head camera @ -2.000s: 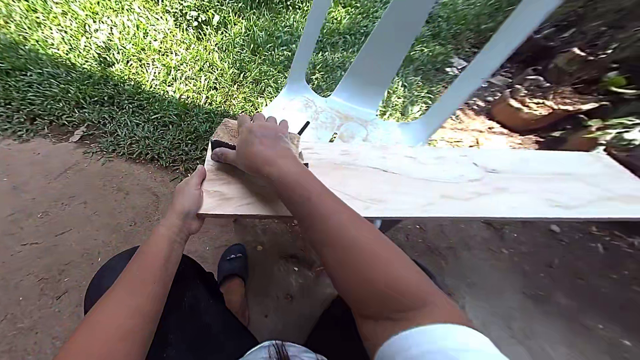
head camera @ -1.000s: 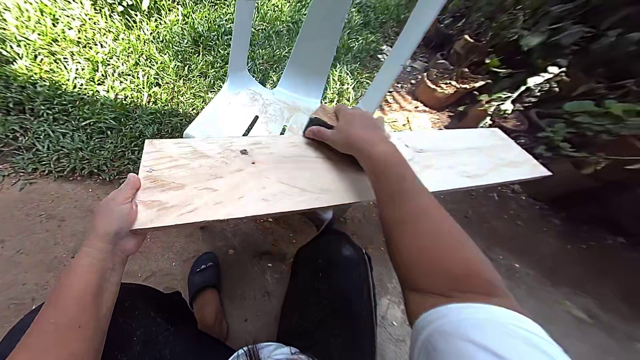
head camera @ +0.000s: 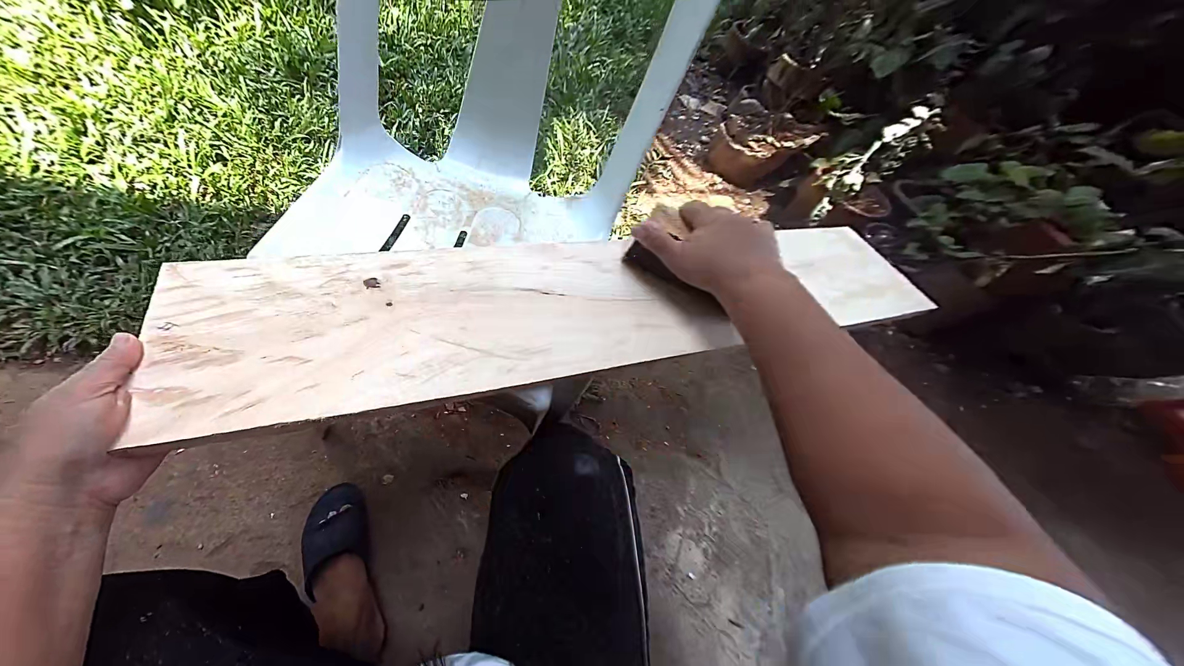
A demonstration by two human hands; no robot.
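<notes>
A pale wooden board (head camera: 444,333) with a dark knot lies across the seat of a white plastic chair (head camera: 370,199). At the board's near left corner my left hand (head camera: 88,421) grips the end, thumb on the edge and fingers underneath. My right hand (head camera: 717,245) is closed around a dark-edged block (head camera: 652,264), perhaps a sanding block, and presses it on the board's top face right of the middle. Most of the block is hidden under the palm.
Beyond the chair grows grass (head camera: 185,111). Potted plants (head camera: 1017,203) and a clay pot (head camera: 749,153) stand at the right. Below the board are my knee in black trousers (head camera: 560,546) and a foot in a dark clog (head camera: 338,532) on the dirty ground.
My right hand has moved with the block from the board's left end to right of its middle. My left hand stays on the left end. The view has shifted.
</notes>
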